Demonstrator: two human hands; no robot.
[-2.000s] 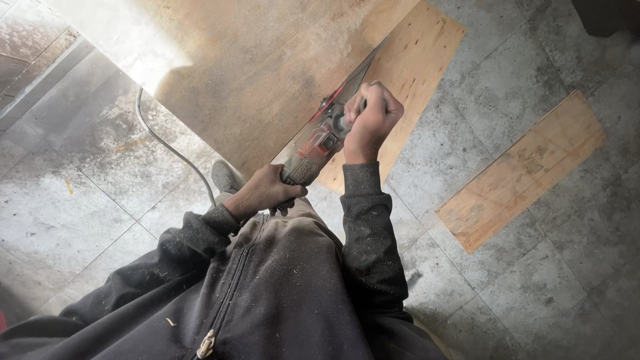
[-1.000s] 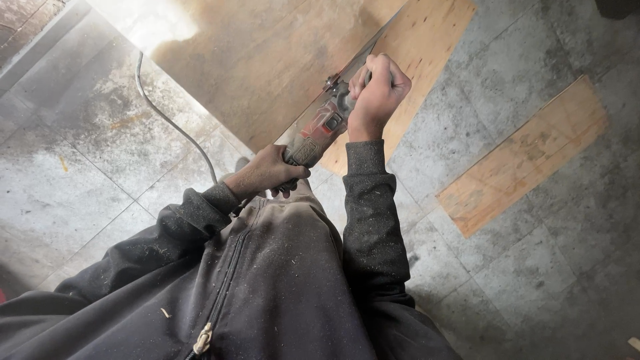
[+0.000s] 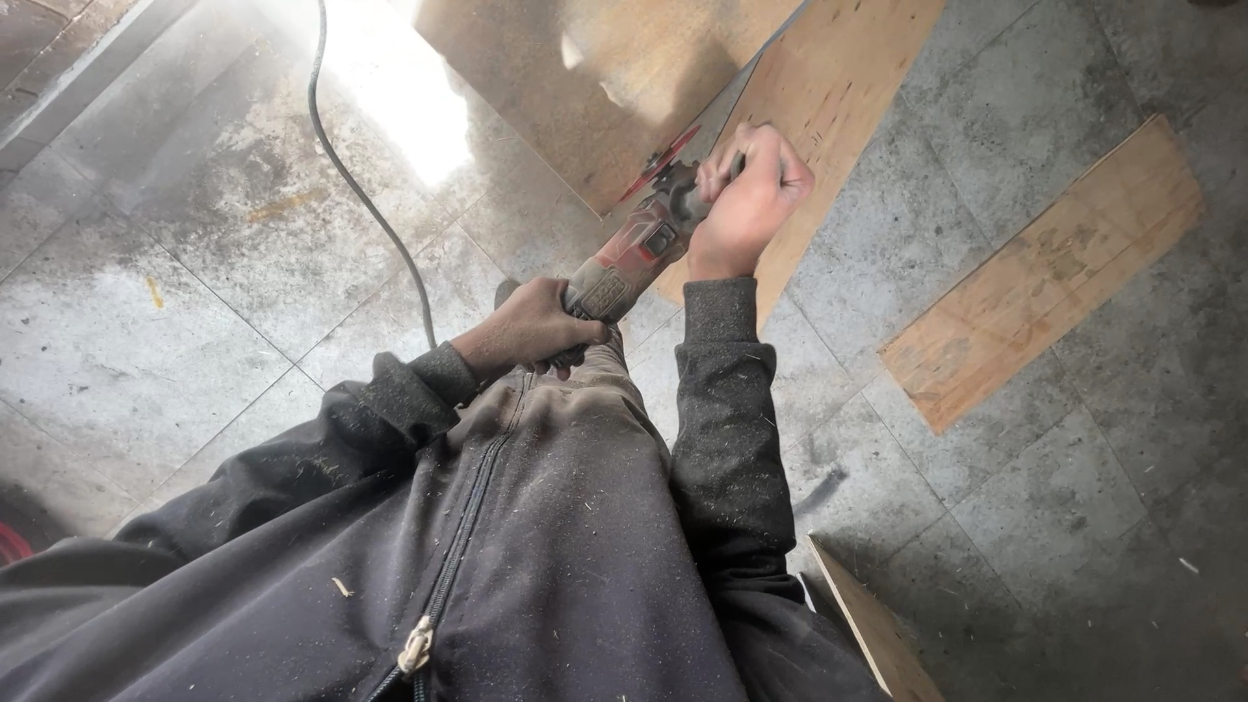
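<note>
A dusty red and grey angle grinder [image 3: 624, 263] slants up and to the right in front of my body. My left hand [image 3: 536, 327] is closed around its rear body. My right hand [image 3: 751, 200] grips the side handle near the tool's head. A thin red-faced disc [image 3: 663, 161], seen nearly edge-on, is at the head, by the near end of a large plywood sheet [image 3: 546, 78]. Whether the disc touches the wood I cannot tell. Along the sheet's right side a narrow dark gap separates it from a lighter plywood strip [image 3: 829, 88].
A grey power cord [image 3: 356, 185] curves over the tiled floor [image 3: 195, 322] on the left. Another plywood offcut [image 3: 1043, 273] lies on the floor at the right. A board's edge [image 3: 858, 614] shows at the lower right, beside my sleeve. Bright light glares at the upper left.
The grinder, held in both hands, has moved back toward the near end of the plywood sheet. Both hands keep their grip. The view has shifted, and a board at the lower right shows more.
</note>
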